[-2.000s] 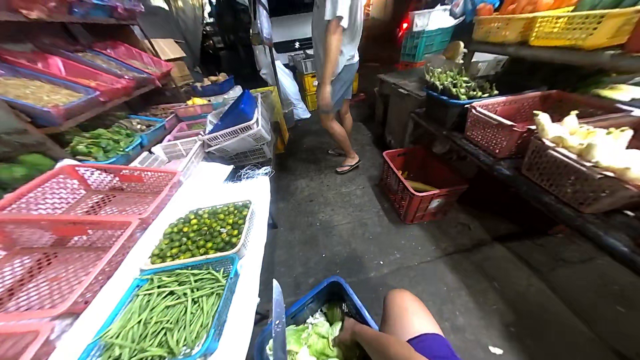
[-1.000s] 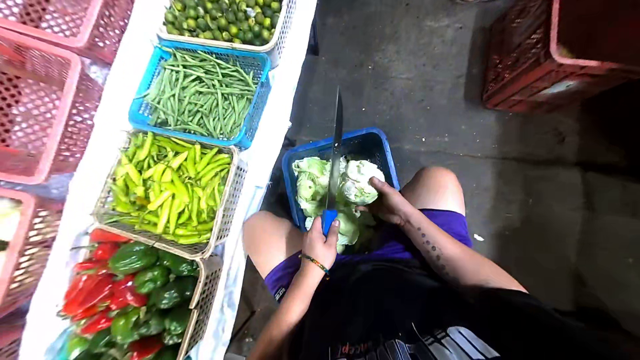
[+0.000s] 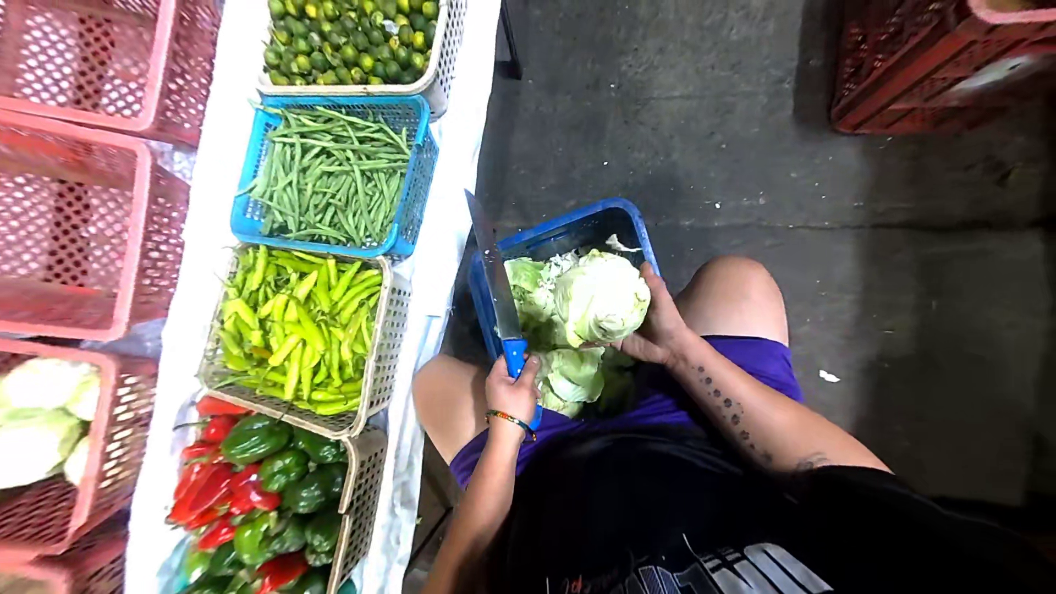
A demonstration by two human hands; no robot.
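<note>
My left hand (image 3: pixel 513 393) is closed around the blue handle of a long knife (image 3: pixel 497 285). Its blade points up and away from me, over the left side of a blue plastic crate (image 3: pixel 569 221). In my right hand (image 3: pixel 660 330) is a pale green cabbage head (image 3: pixel 604 299), gripped from its right side and from below, above the crate. More cabbage (image 3: pixel 573 375) and loose leaves lie in the crate between my legs, partly hidden by the held head.
Along the left, a white-covered table (image 3: pixel 462 157) bears baskets of calamansi (image 3: pixel 351 41), green beans (image 3: pixel 334 177), light green chili peppers (image 3: pixel 301 326) and red and green peppers (image 3: pixel 285 466). Pink crates (image 3: pixel 140 239) stand beyond it. A red crate (image 3: pixel 899 74) is on the floor at upper right.
The view has swung down since the first frame. Since one second ago, the cabbage head in my right hand has come up higher, and the knife tip has tilted to the left.
</note>
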